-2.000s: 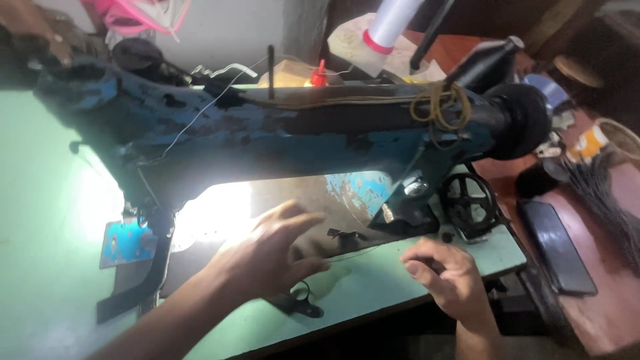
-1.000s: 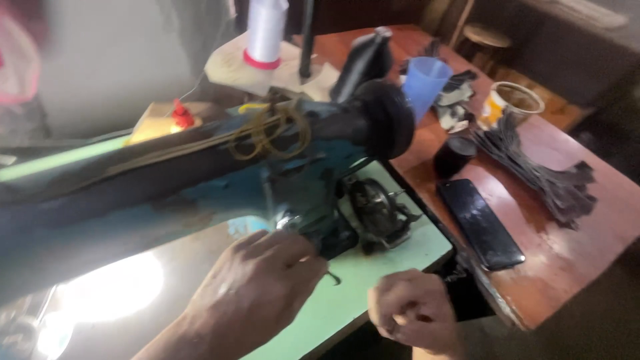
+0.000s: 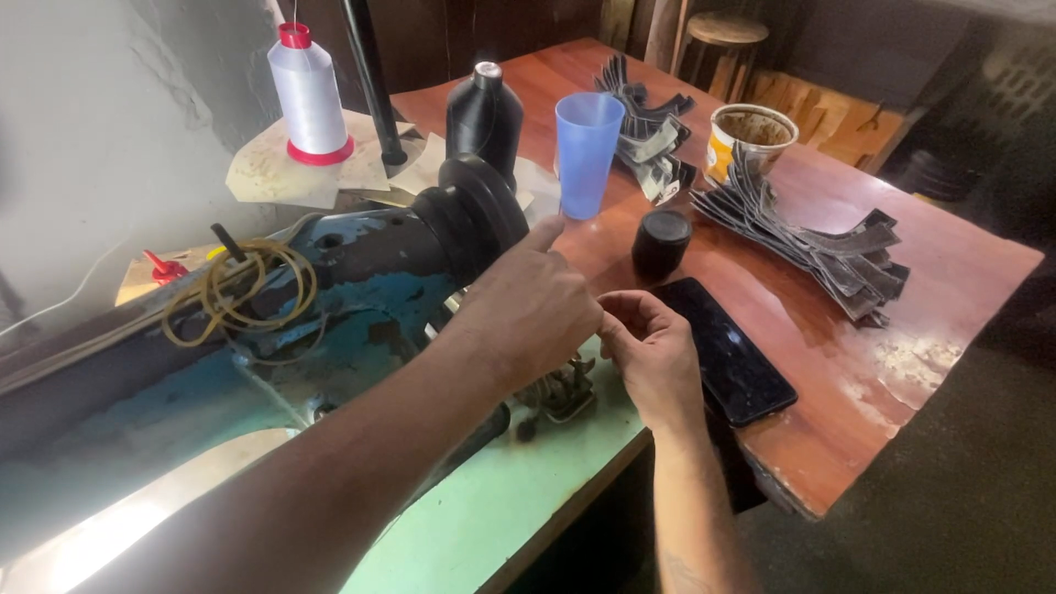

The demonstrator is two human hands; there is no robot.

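My left hand is over the sewing machine's handwheel end, one finger raised toward a blue plastic cup. A thin dark line stands by that fingertip; whether the hand holds it is unclear. My right hand touches or nearly touches it, with thumb and forefinger brought together; anything between them is hidden. Beneath the hands lies the bobbin winder's metalwork, partly covered. The worn blue sewing machine has a black handwheel and a looped tan cord on its arm.
On the red-brown table are a black phone, a black lidded jar, bundled dark strips, more strips and a stained tub. A white thread cone and a black thread cone stand behind the machine.
The view has swung right toward the side table. My hands have come together; two seconds ago they were apart over the green machine bed.
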